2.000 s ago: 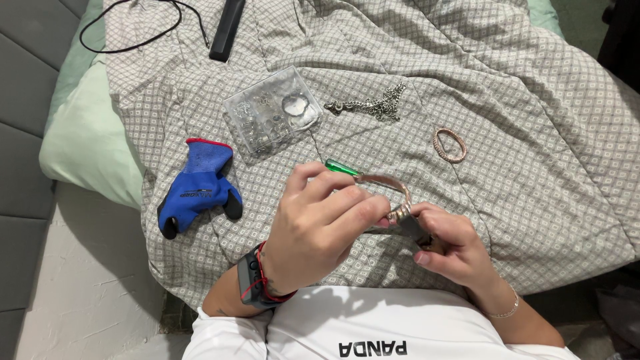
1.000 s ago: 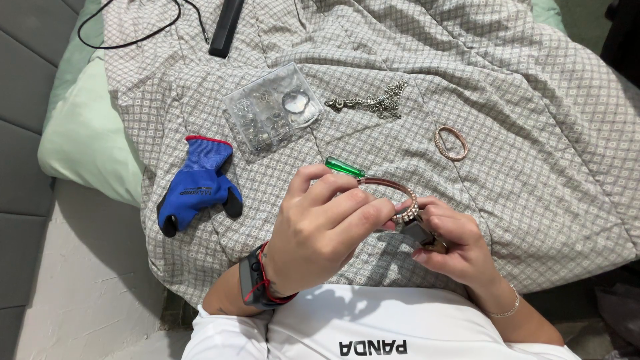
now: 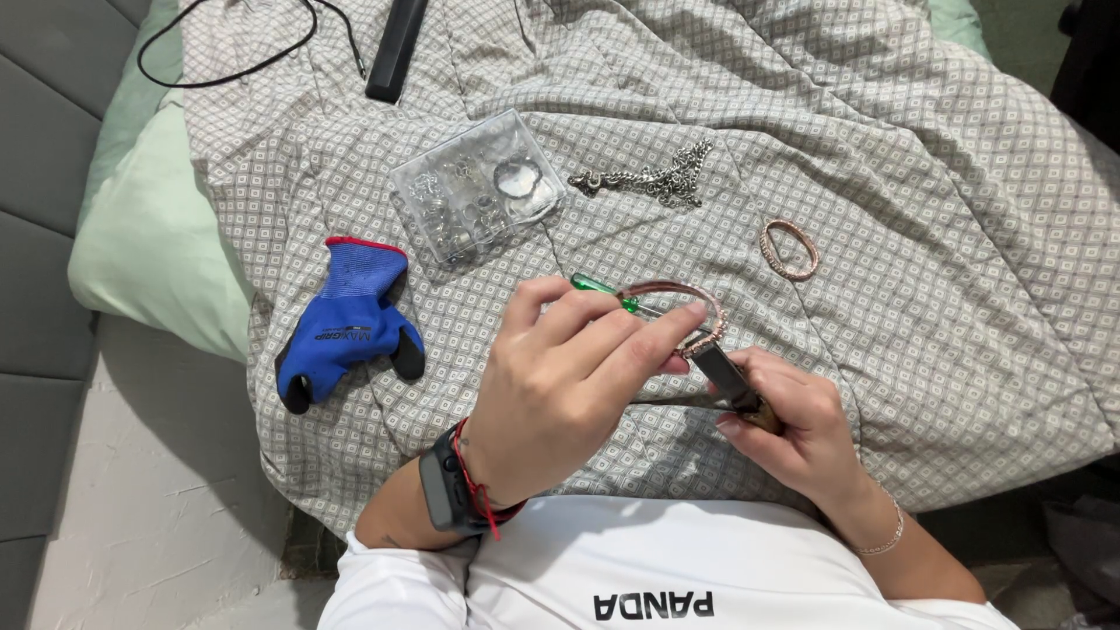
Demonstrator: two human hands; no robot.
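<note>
My left hand [image 3: 577, 376] holds a rose-gold bangle [image 3: 682, 290] set with small stones, along with a screwdriver with a green handle [image 3: 595, 284]. The screwdriver's thin shaft passes across the inside of the bangle. In my right hand [image 3: 796, 420] is a dark metal tool [image 3: 722, 372], its kind unclear, whose flat end meets the lower right rim of the bangle. My left fingers hide part of the bangle's lower left side. A second rose-gold bangle [image 3: 789, 250] lies on the patterned bedspread [image 3: 919, 350], farther right.
A clear plastic compartment box [image 3: 477, 188] of small jewellery parts lies beyond my hands. Beside it is a silver-coloured chain [image 3: 652, 178]. A blue and black work glove [image 3: 350, 319] lies to the left. A black bar-shaped object [image 3: 396, 48] and a black cord [image 3: 232, 80] are at the top.
My right hand and the dark tool have shifted slightly, and the tool's flat end now shows more plainly at the bangle's rim. The held bangle is tilted differently from two seconds ago.
</note>
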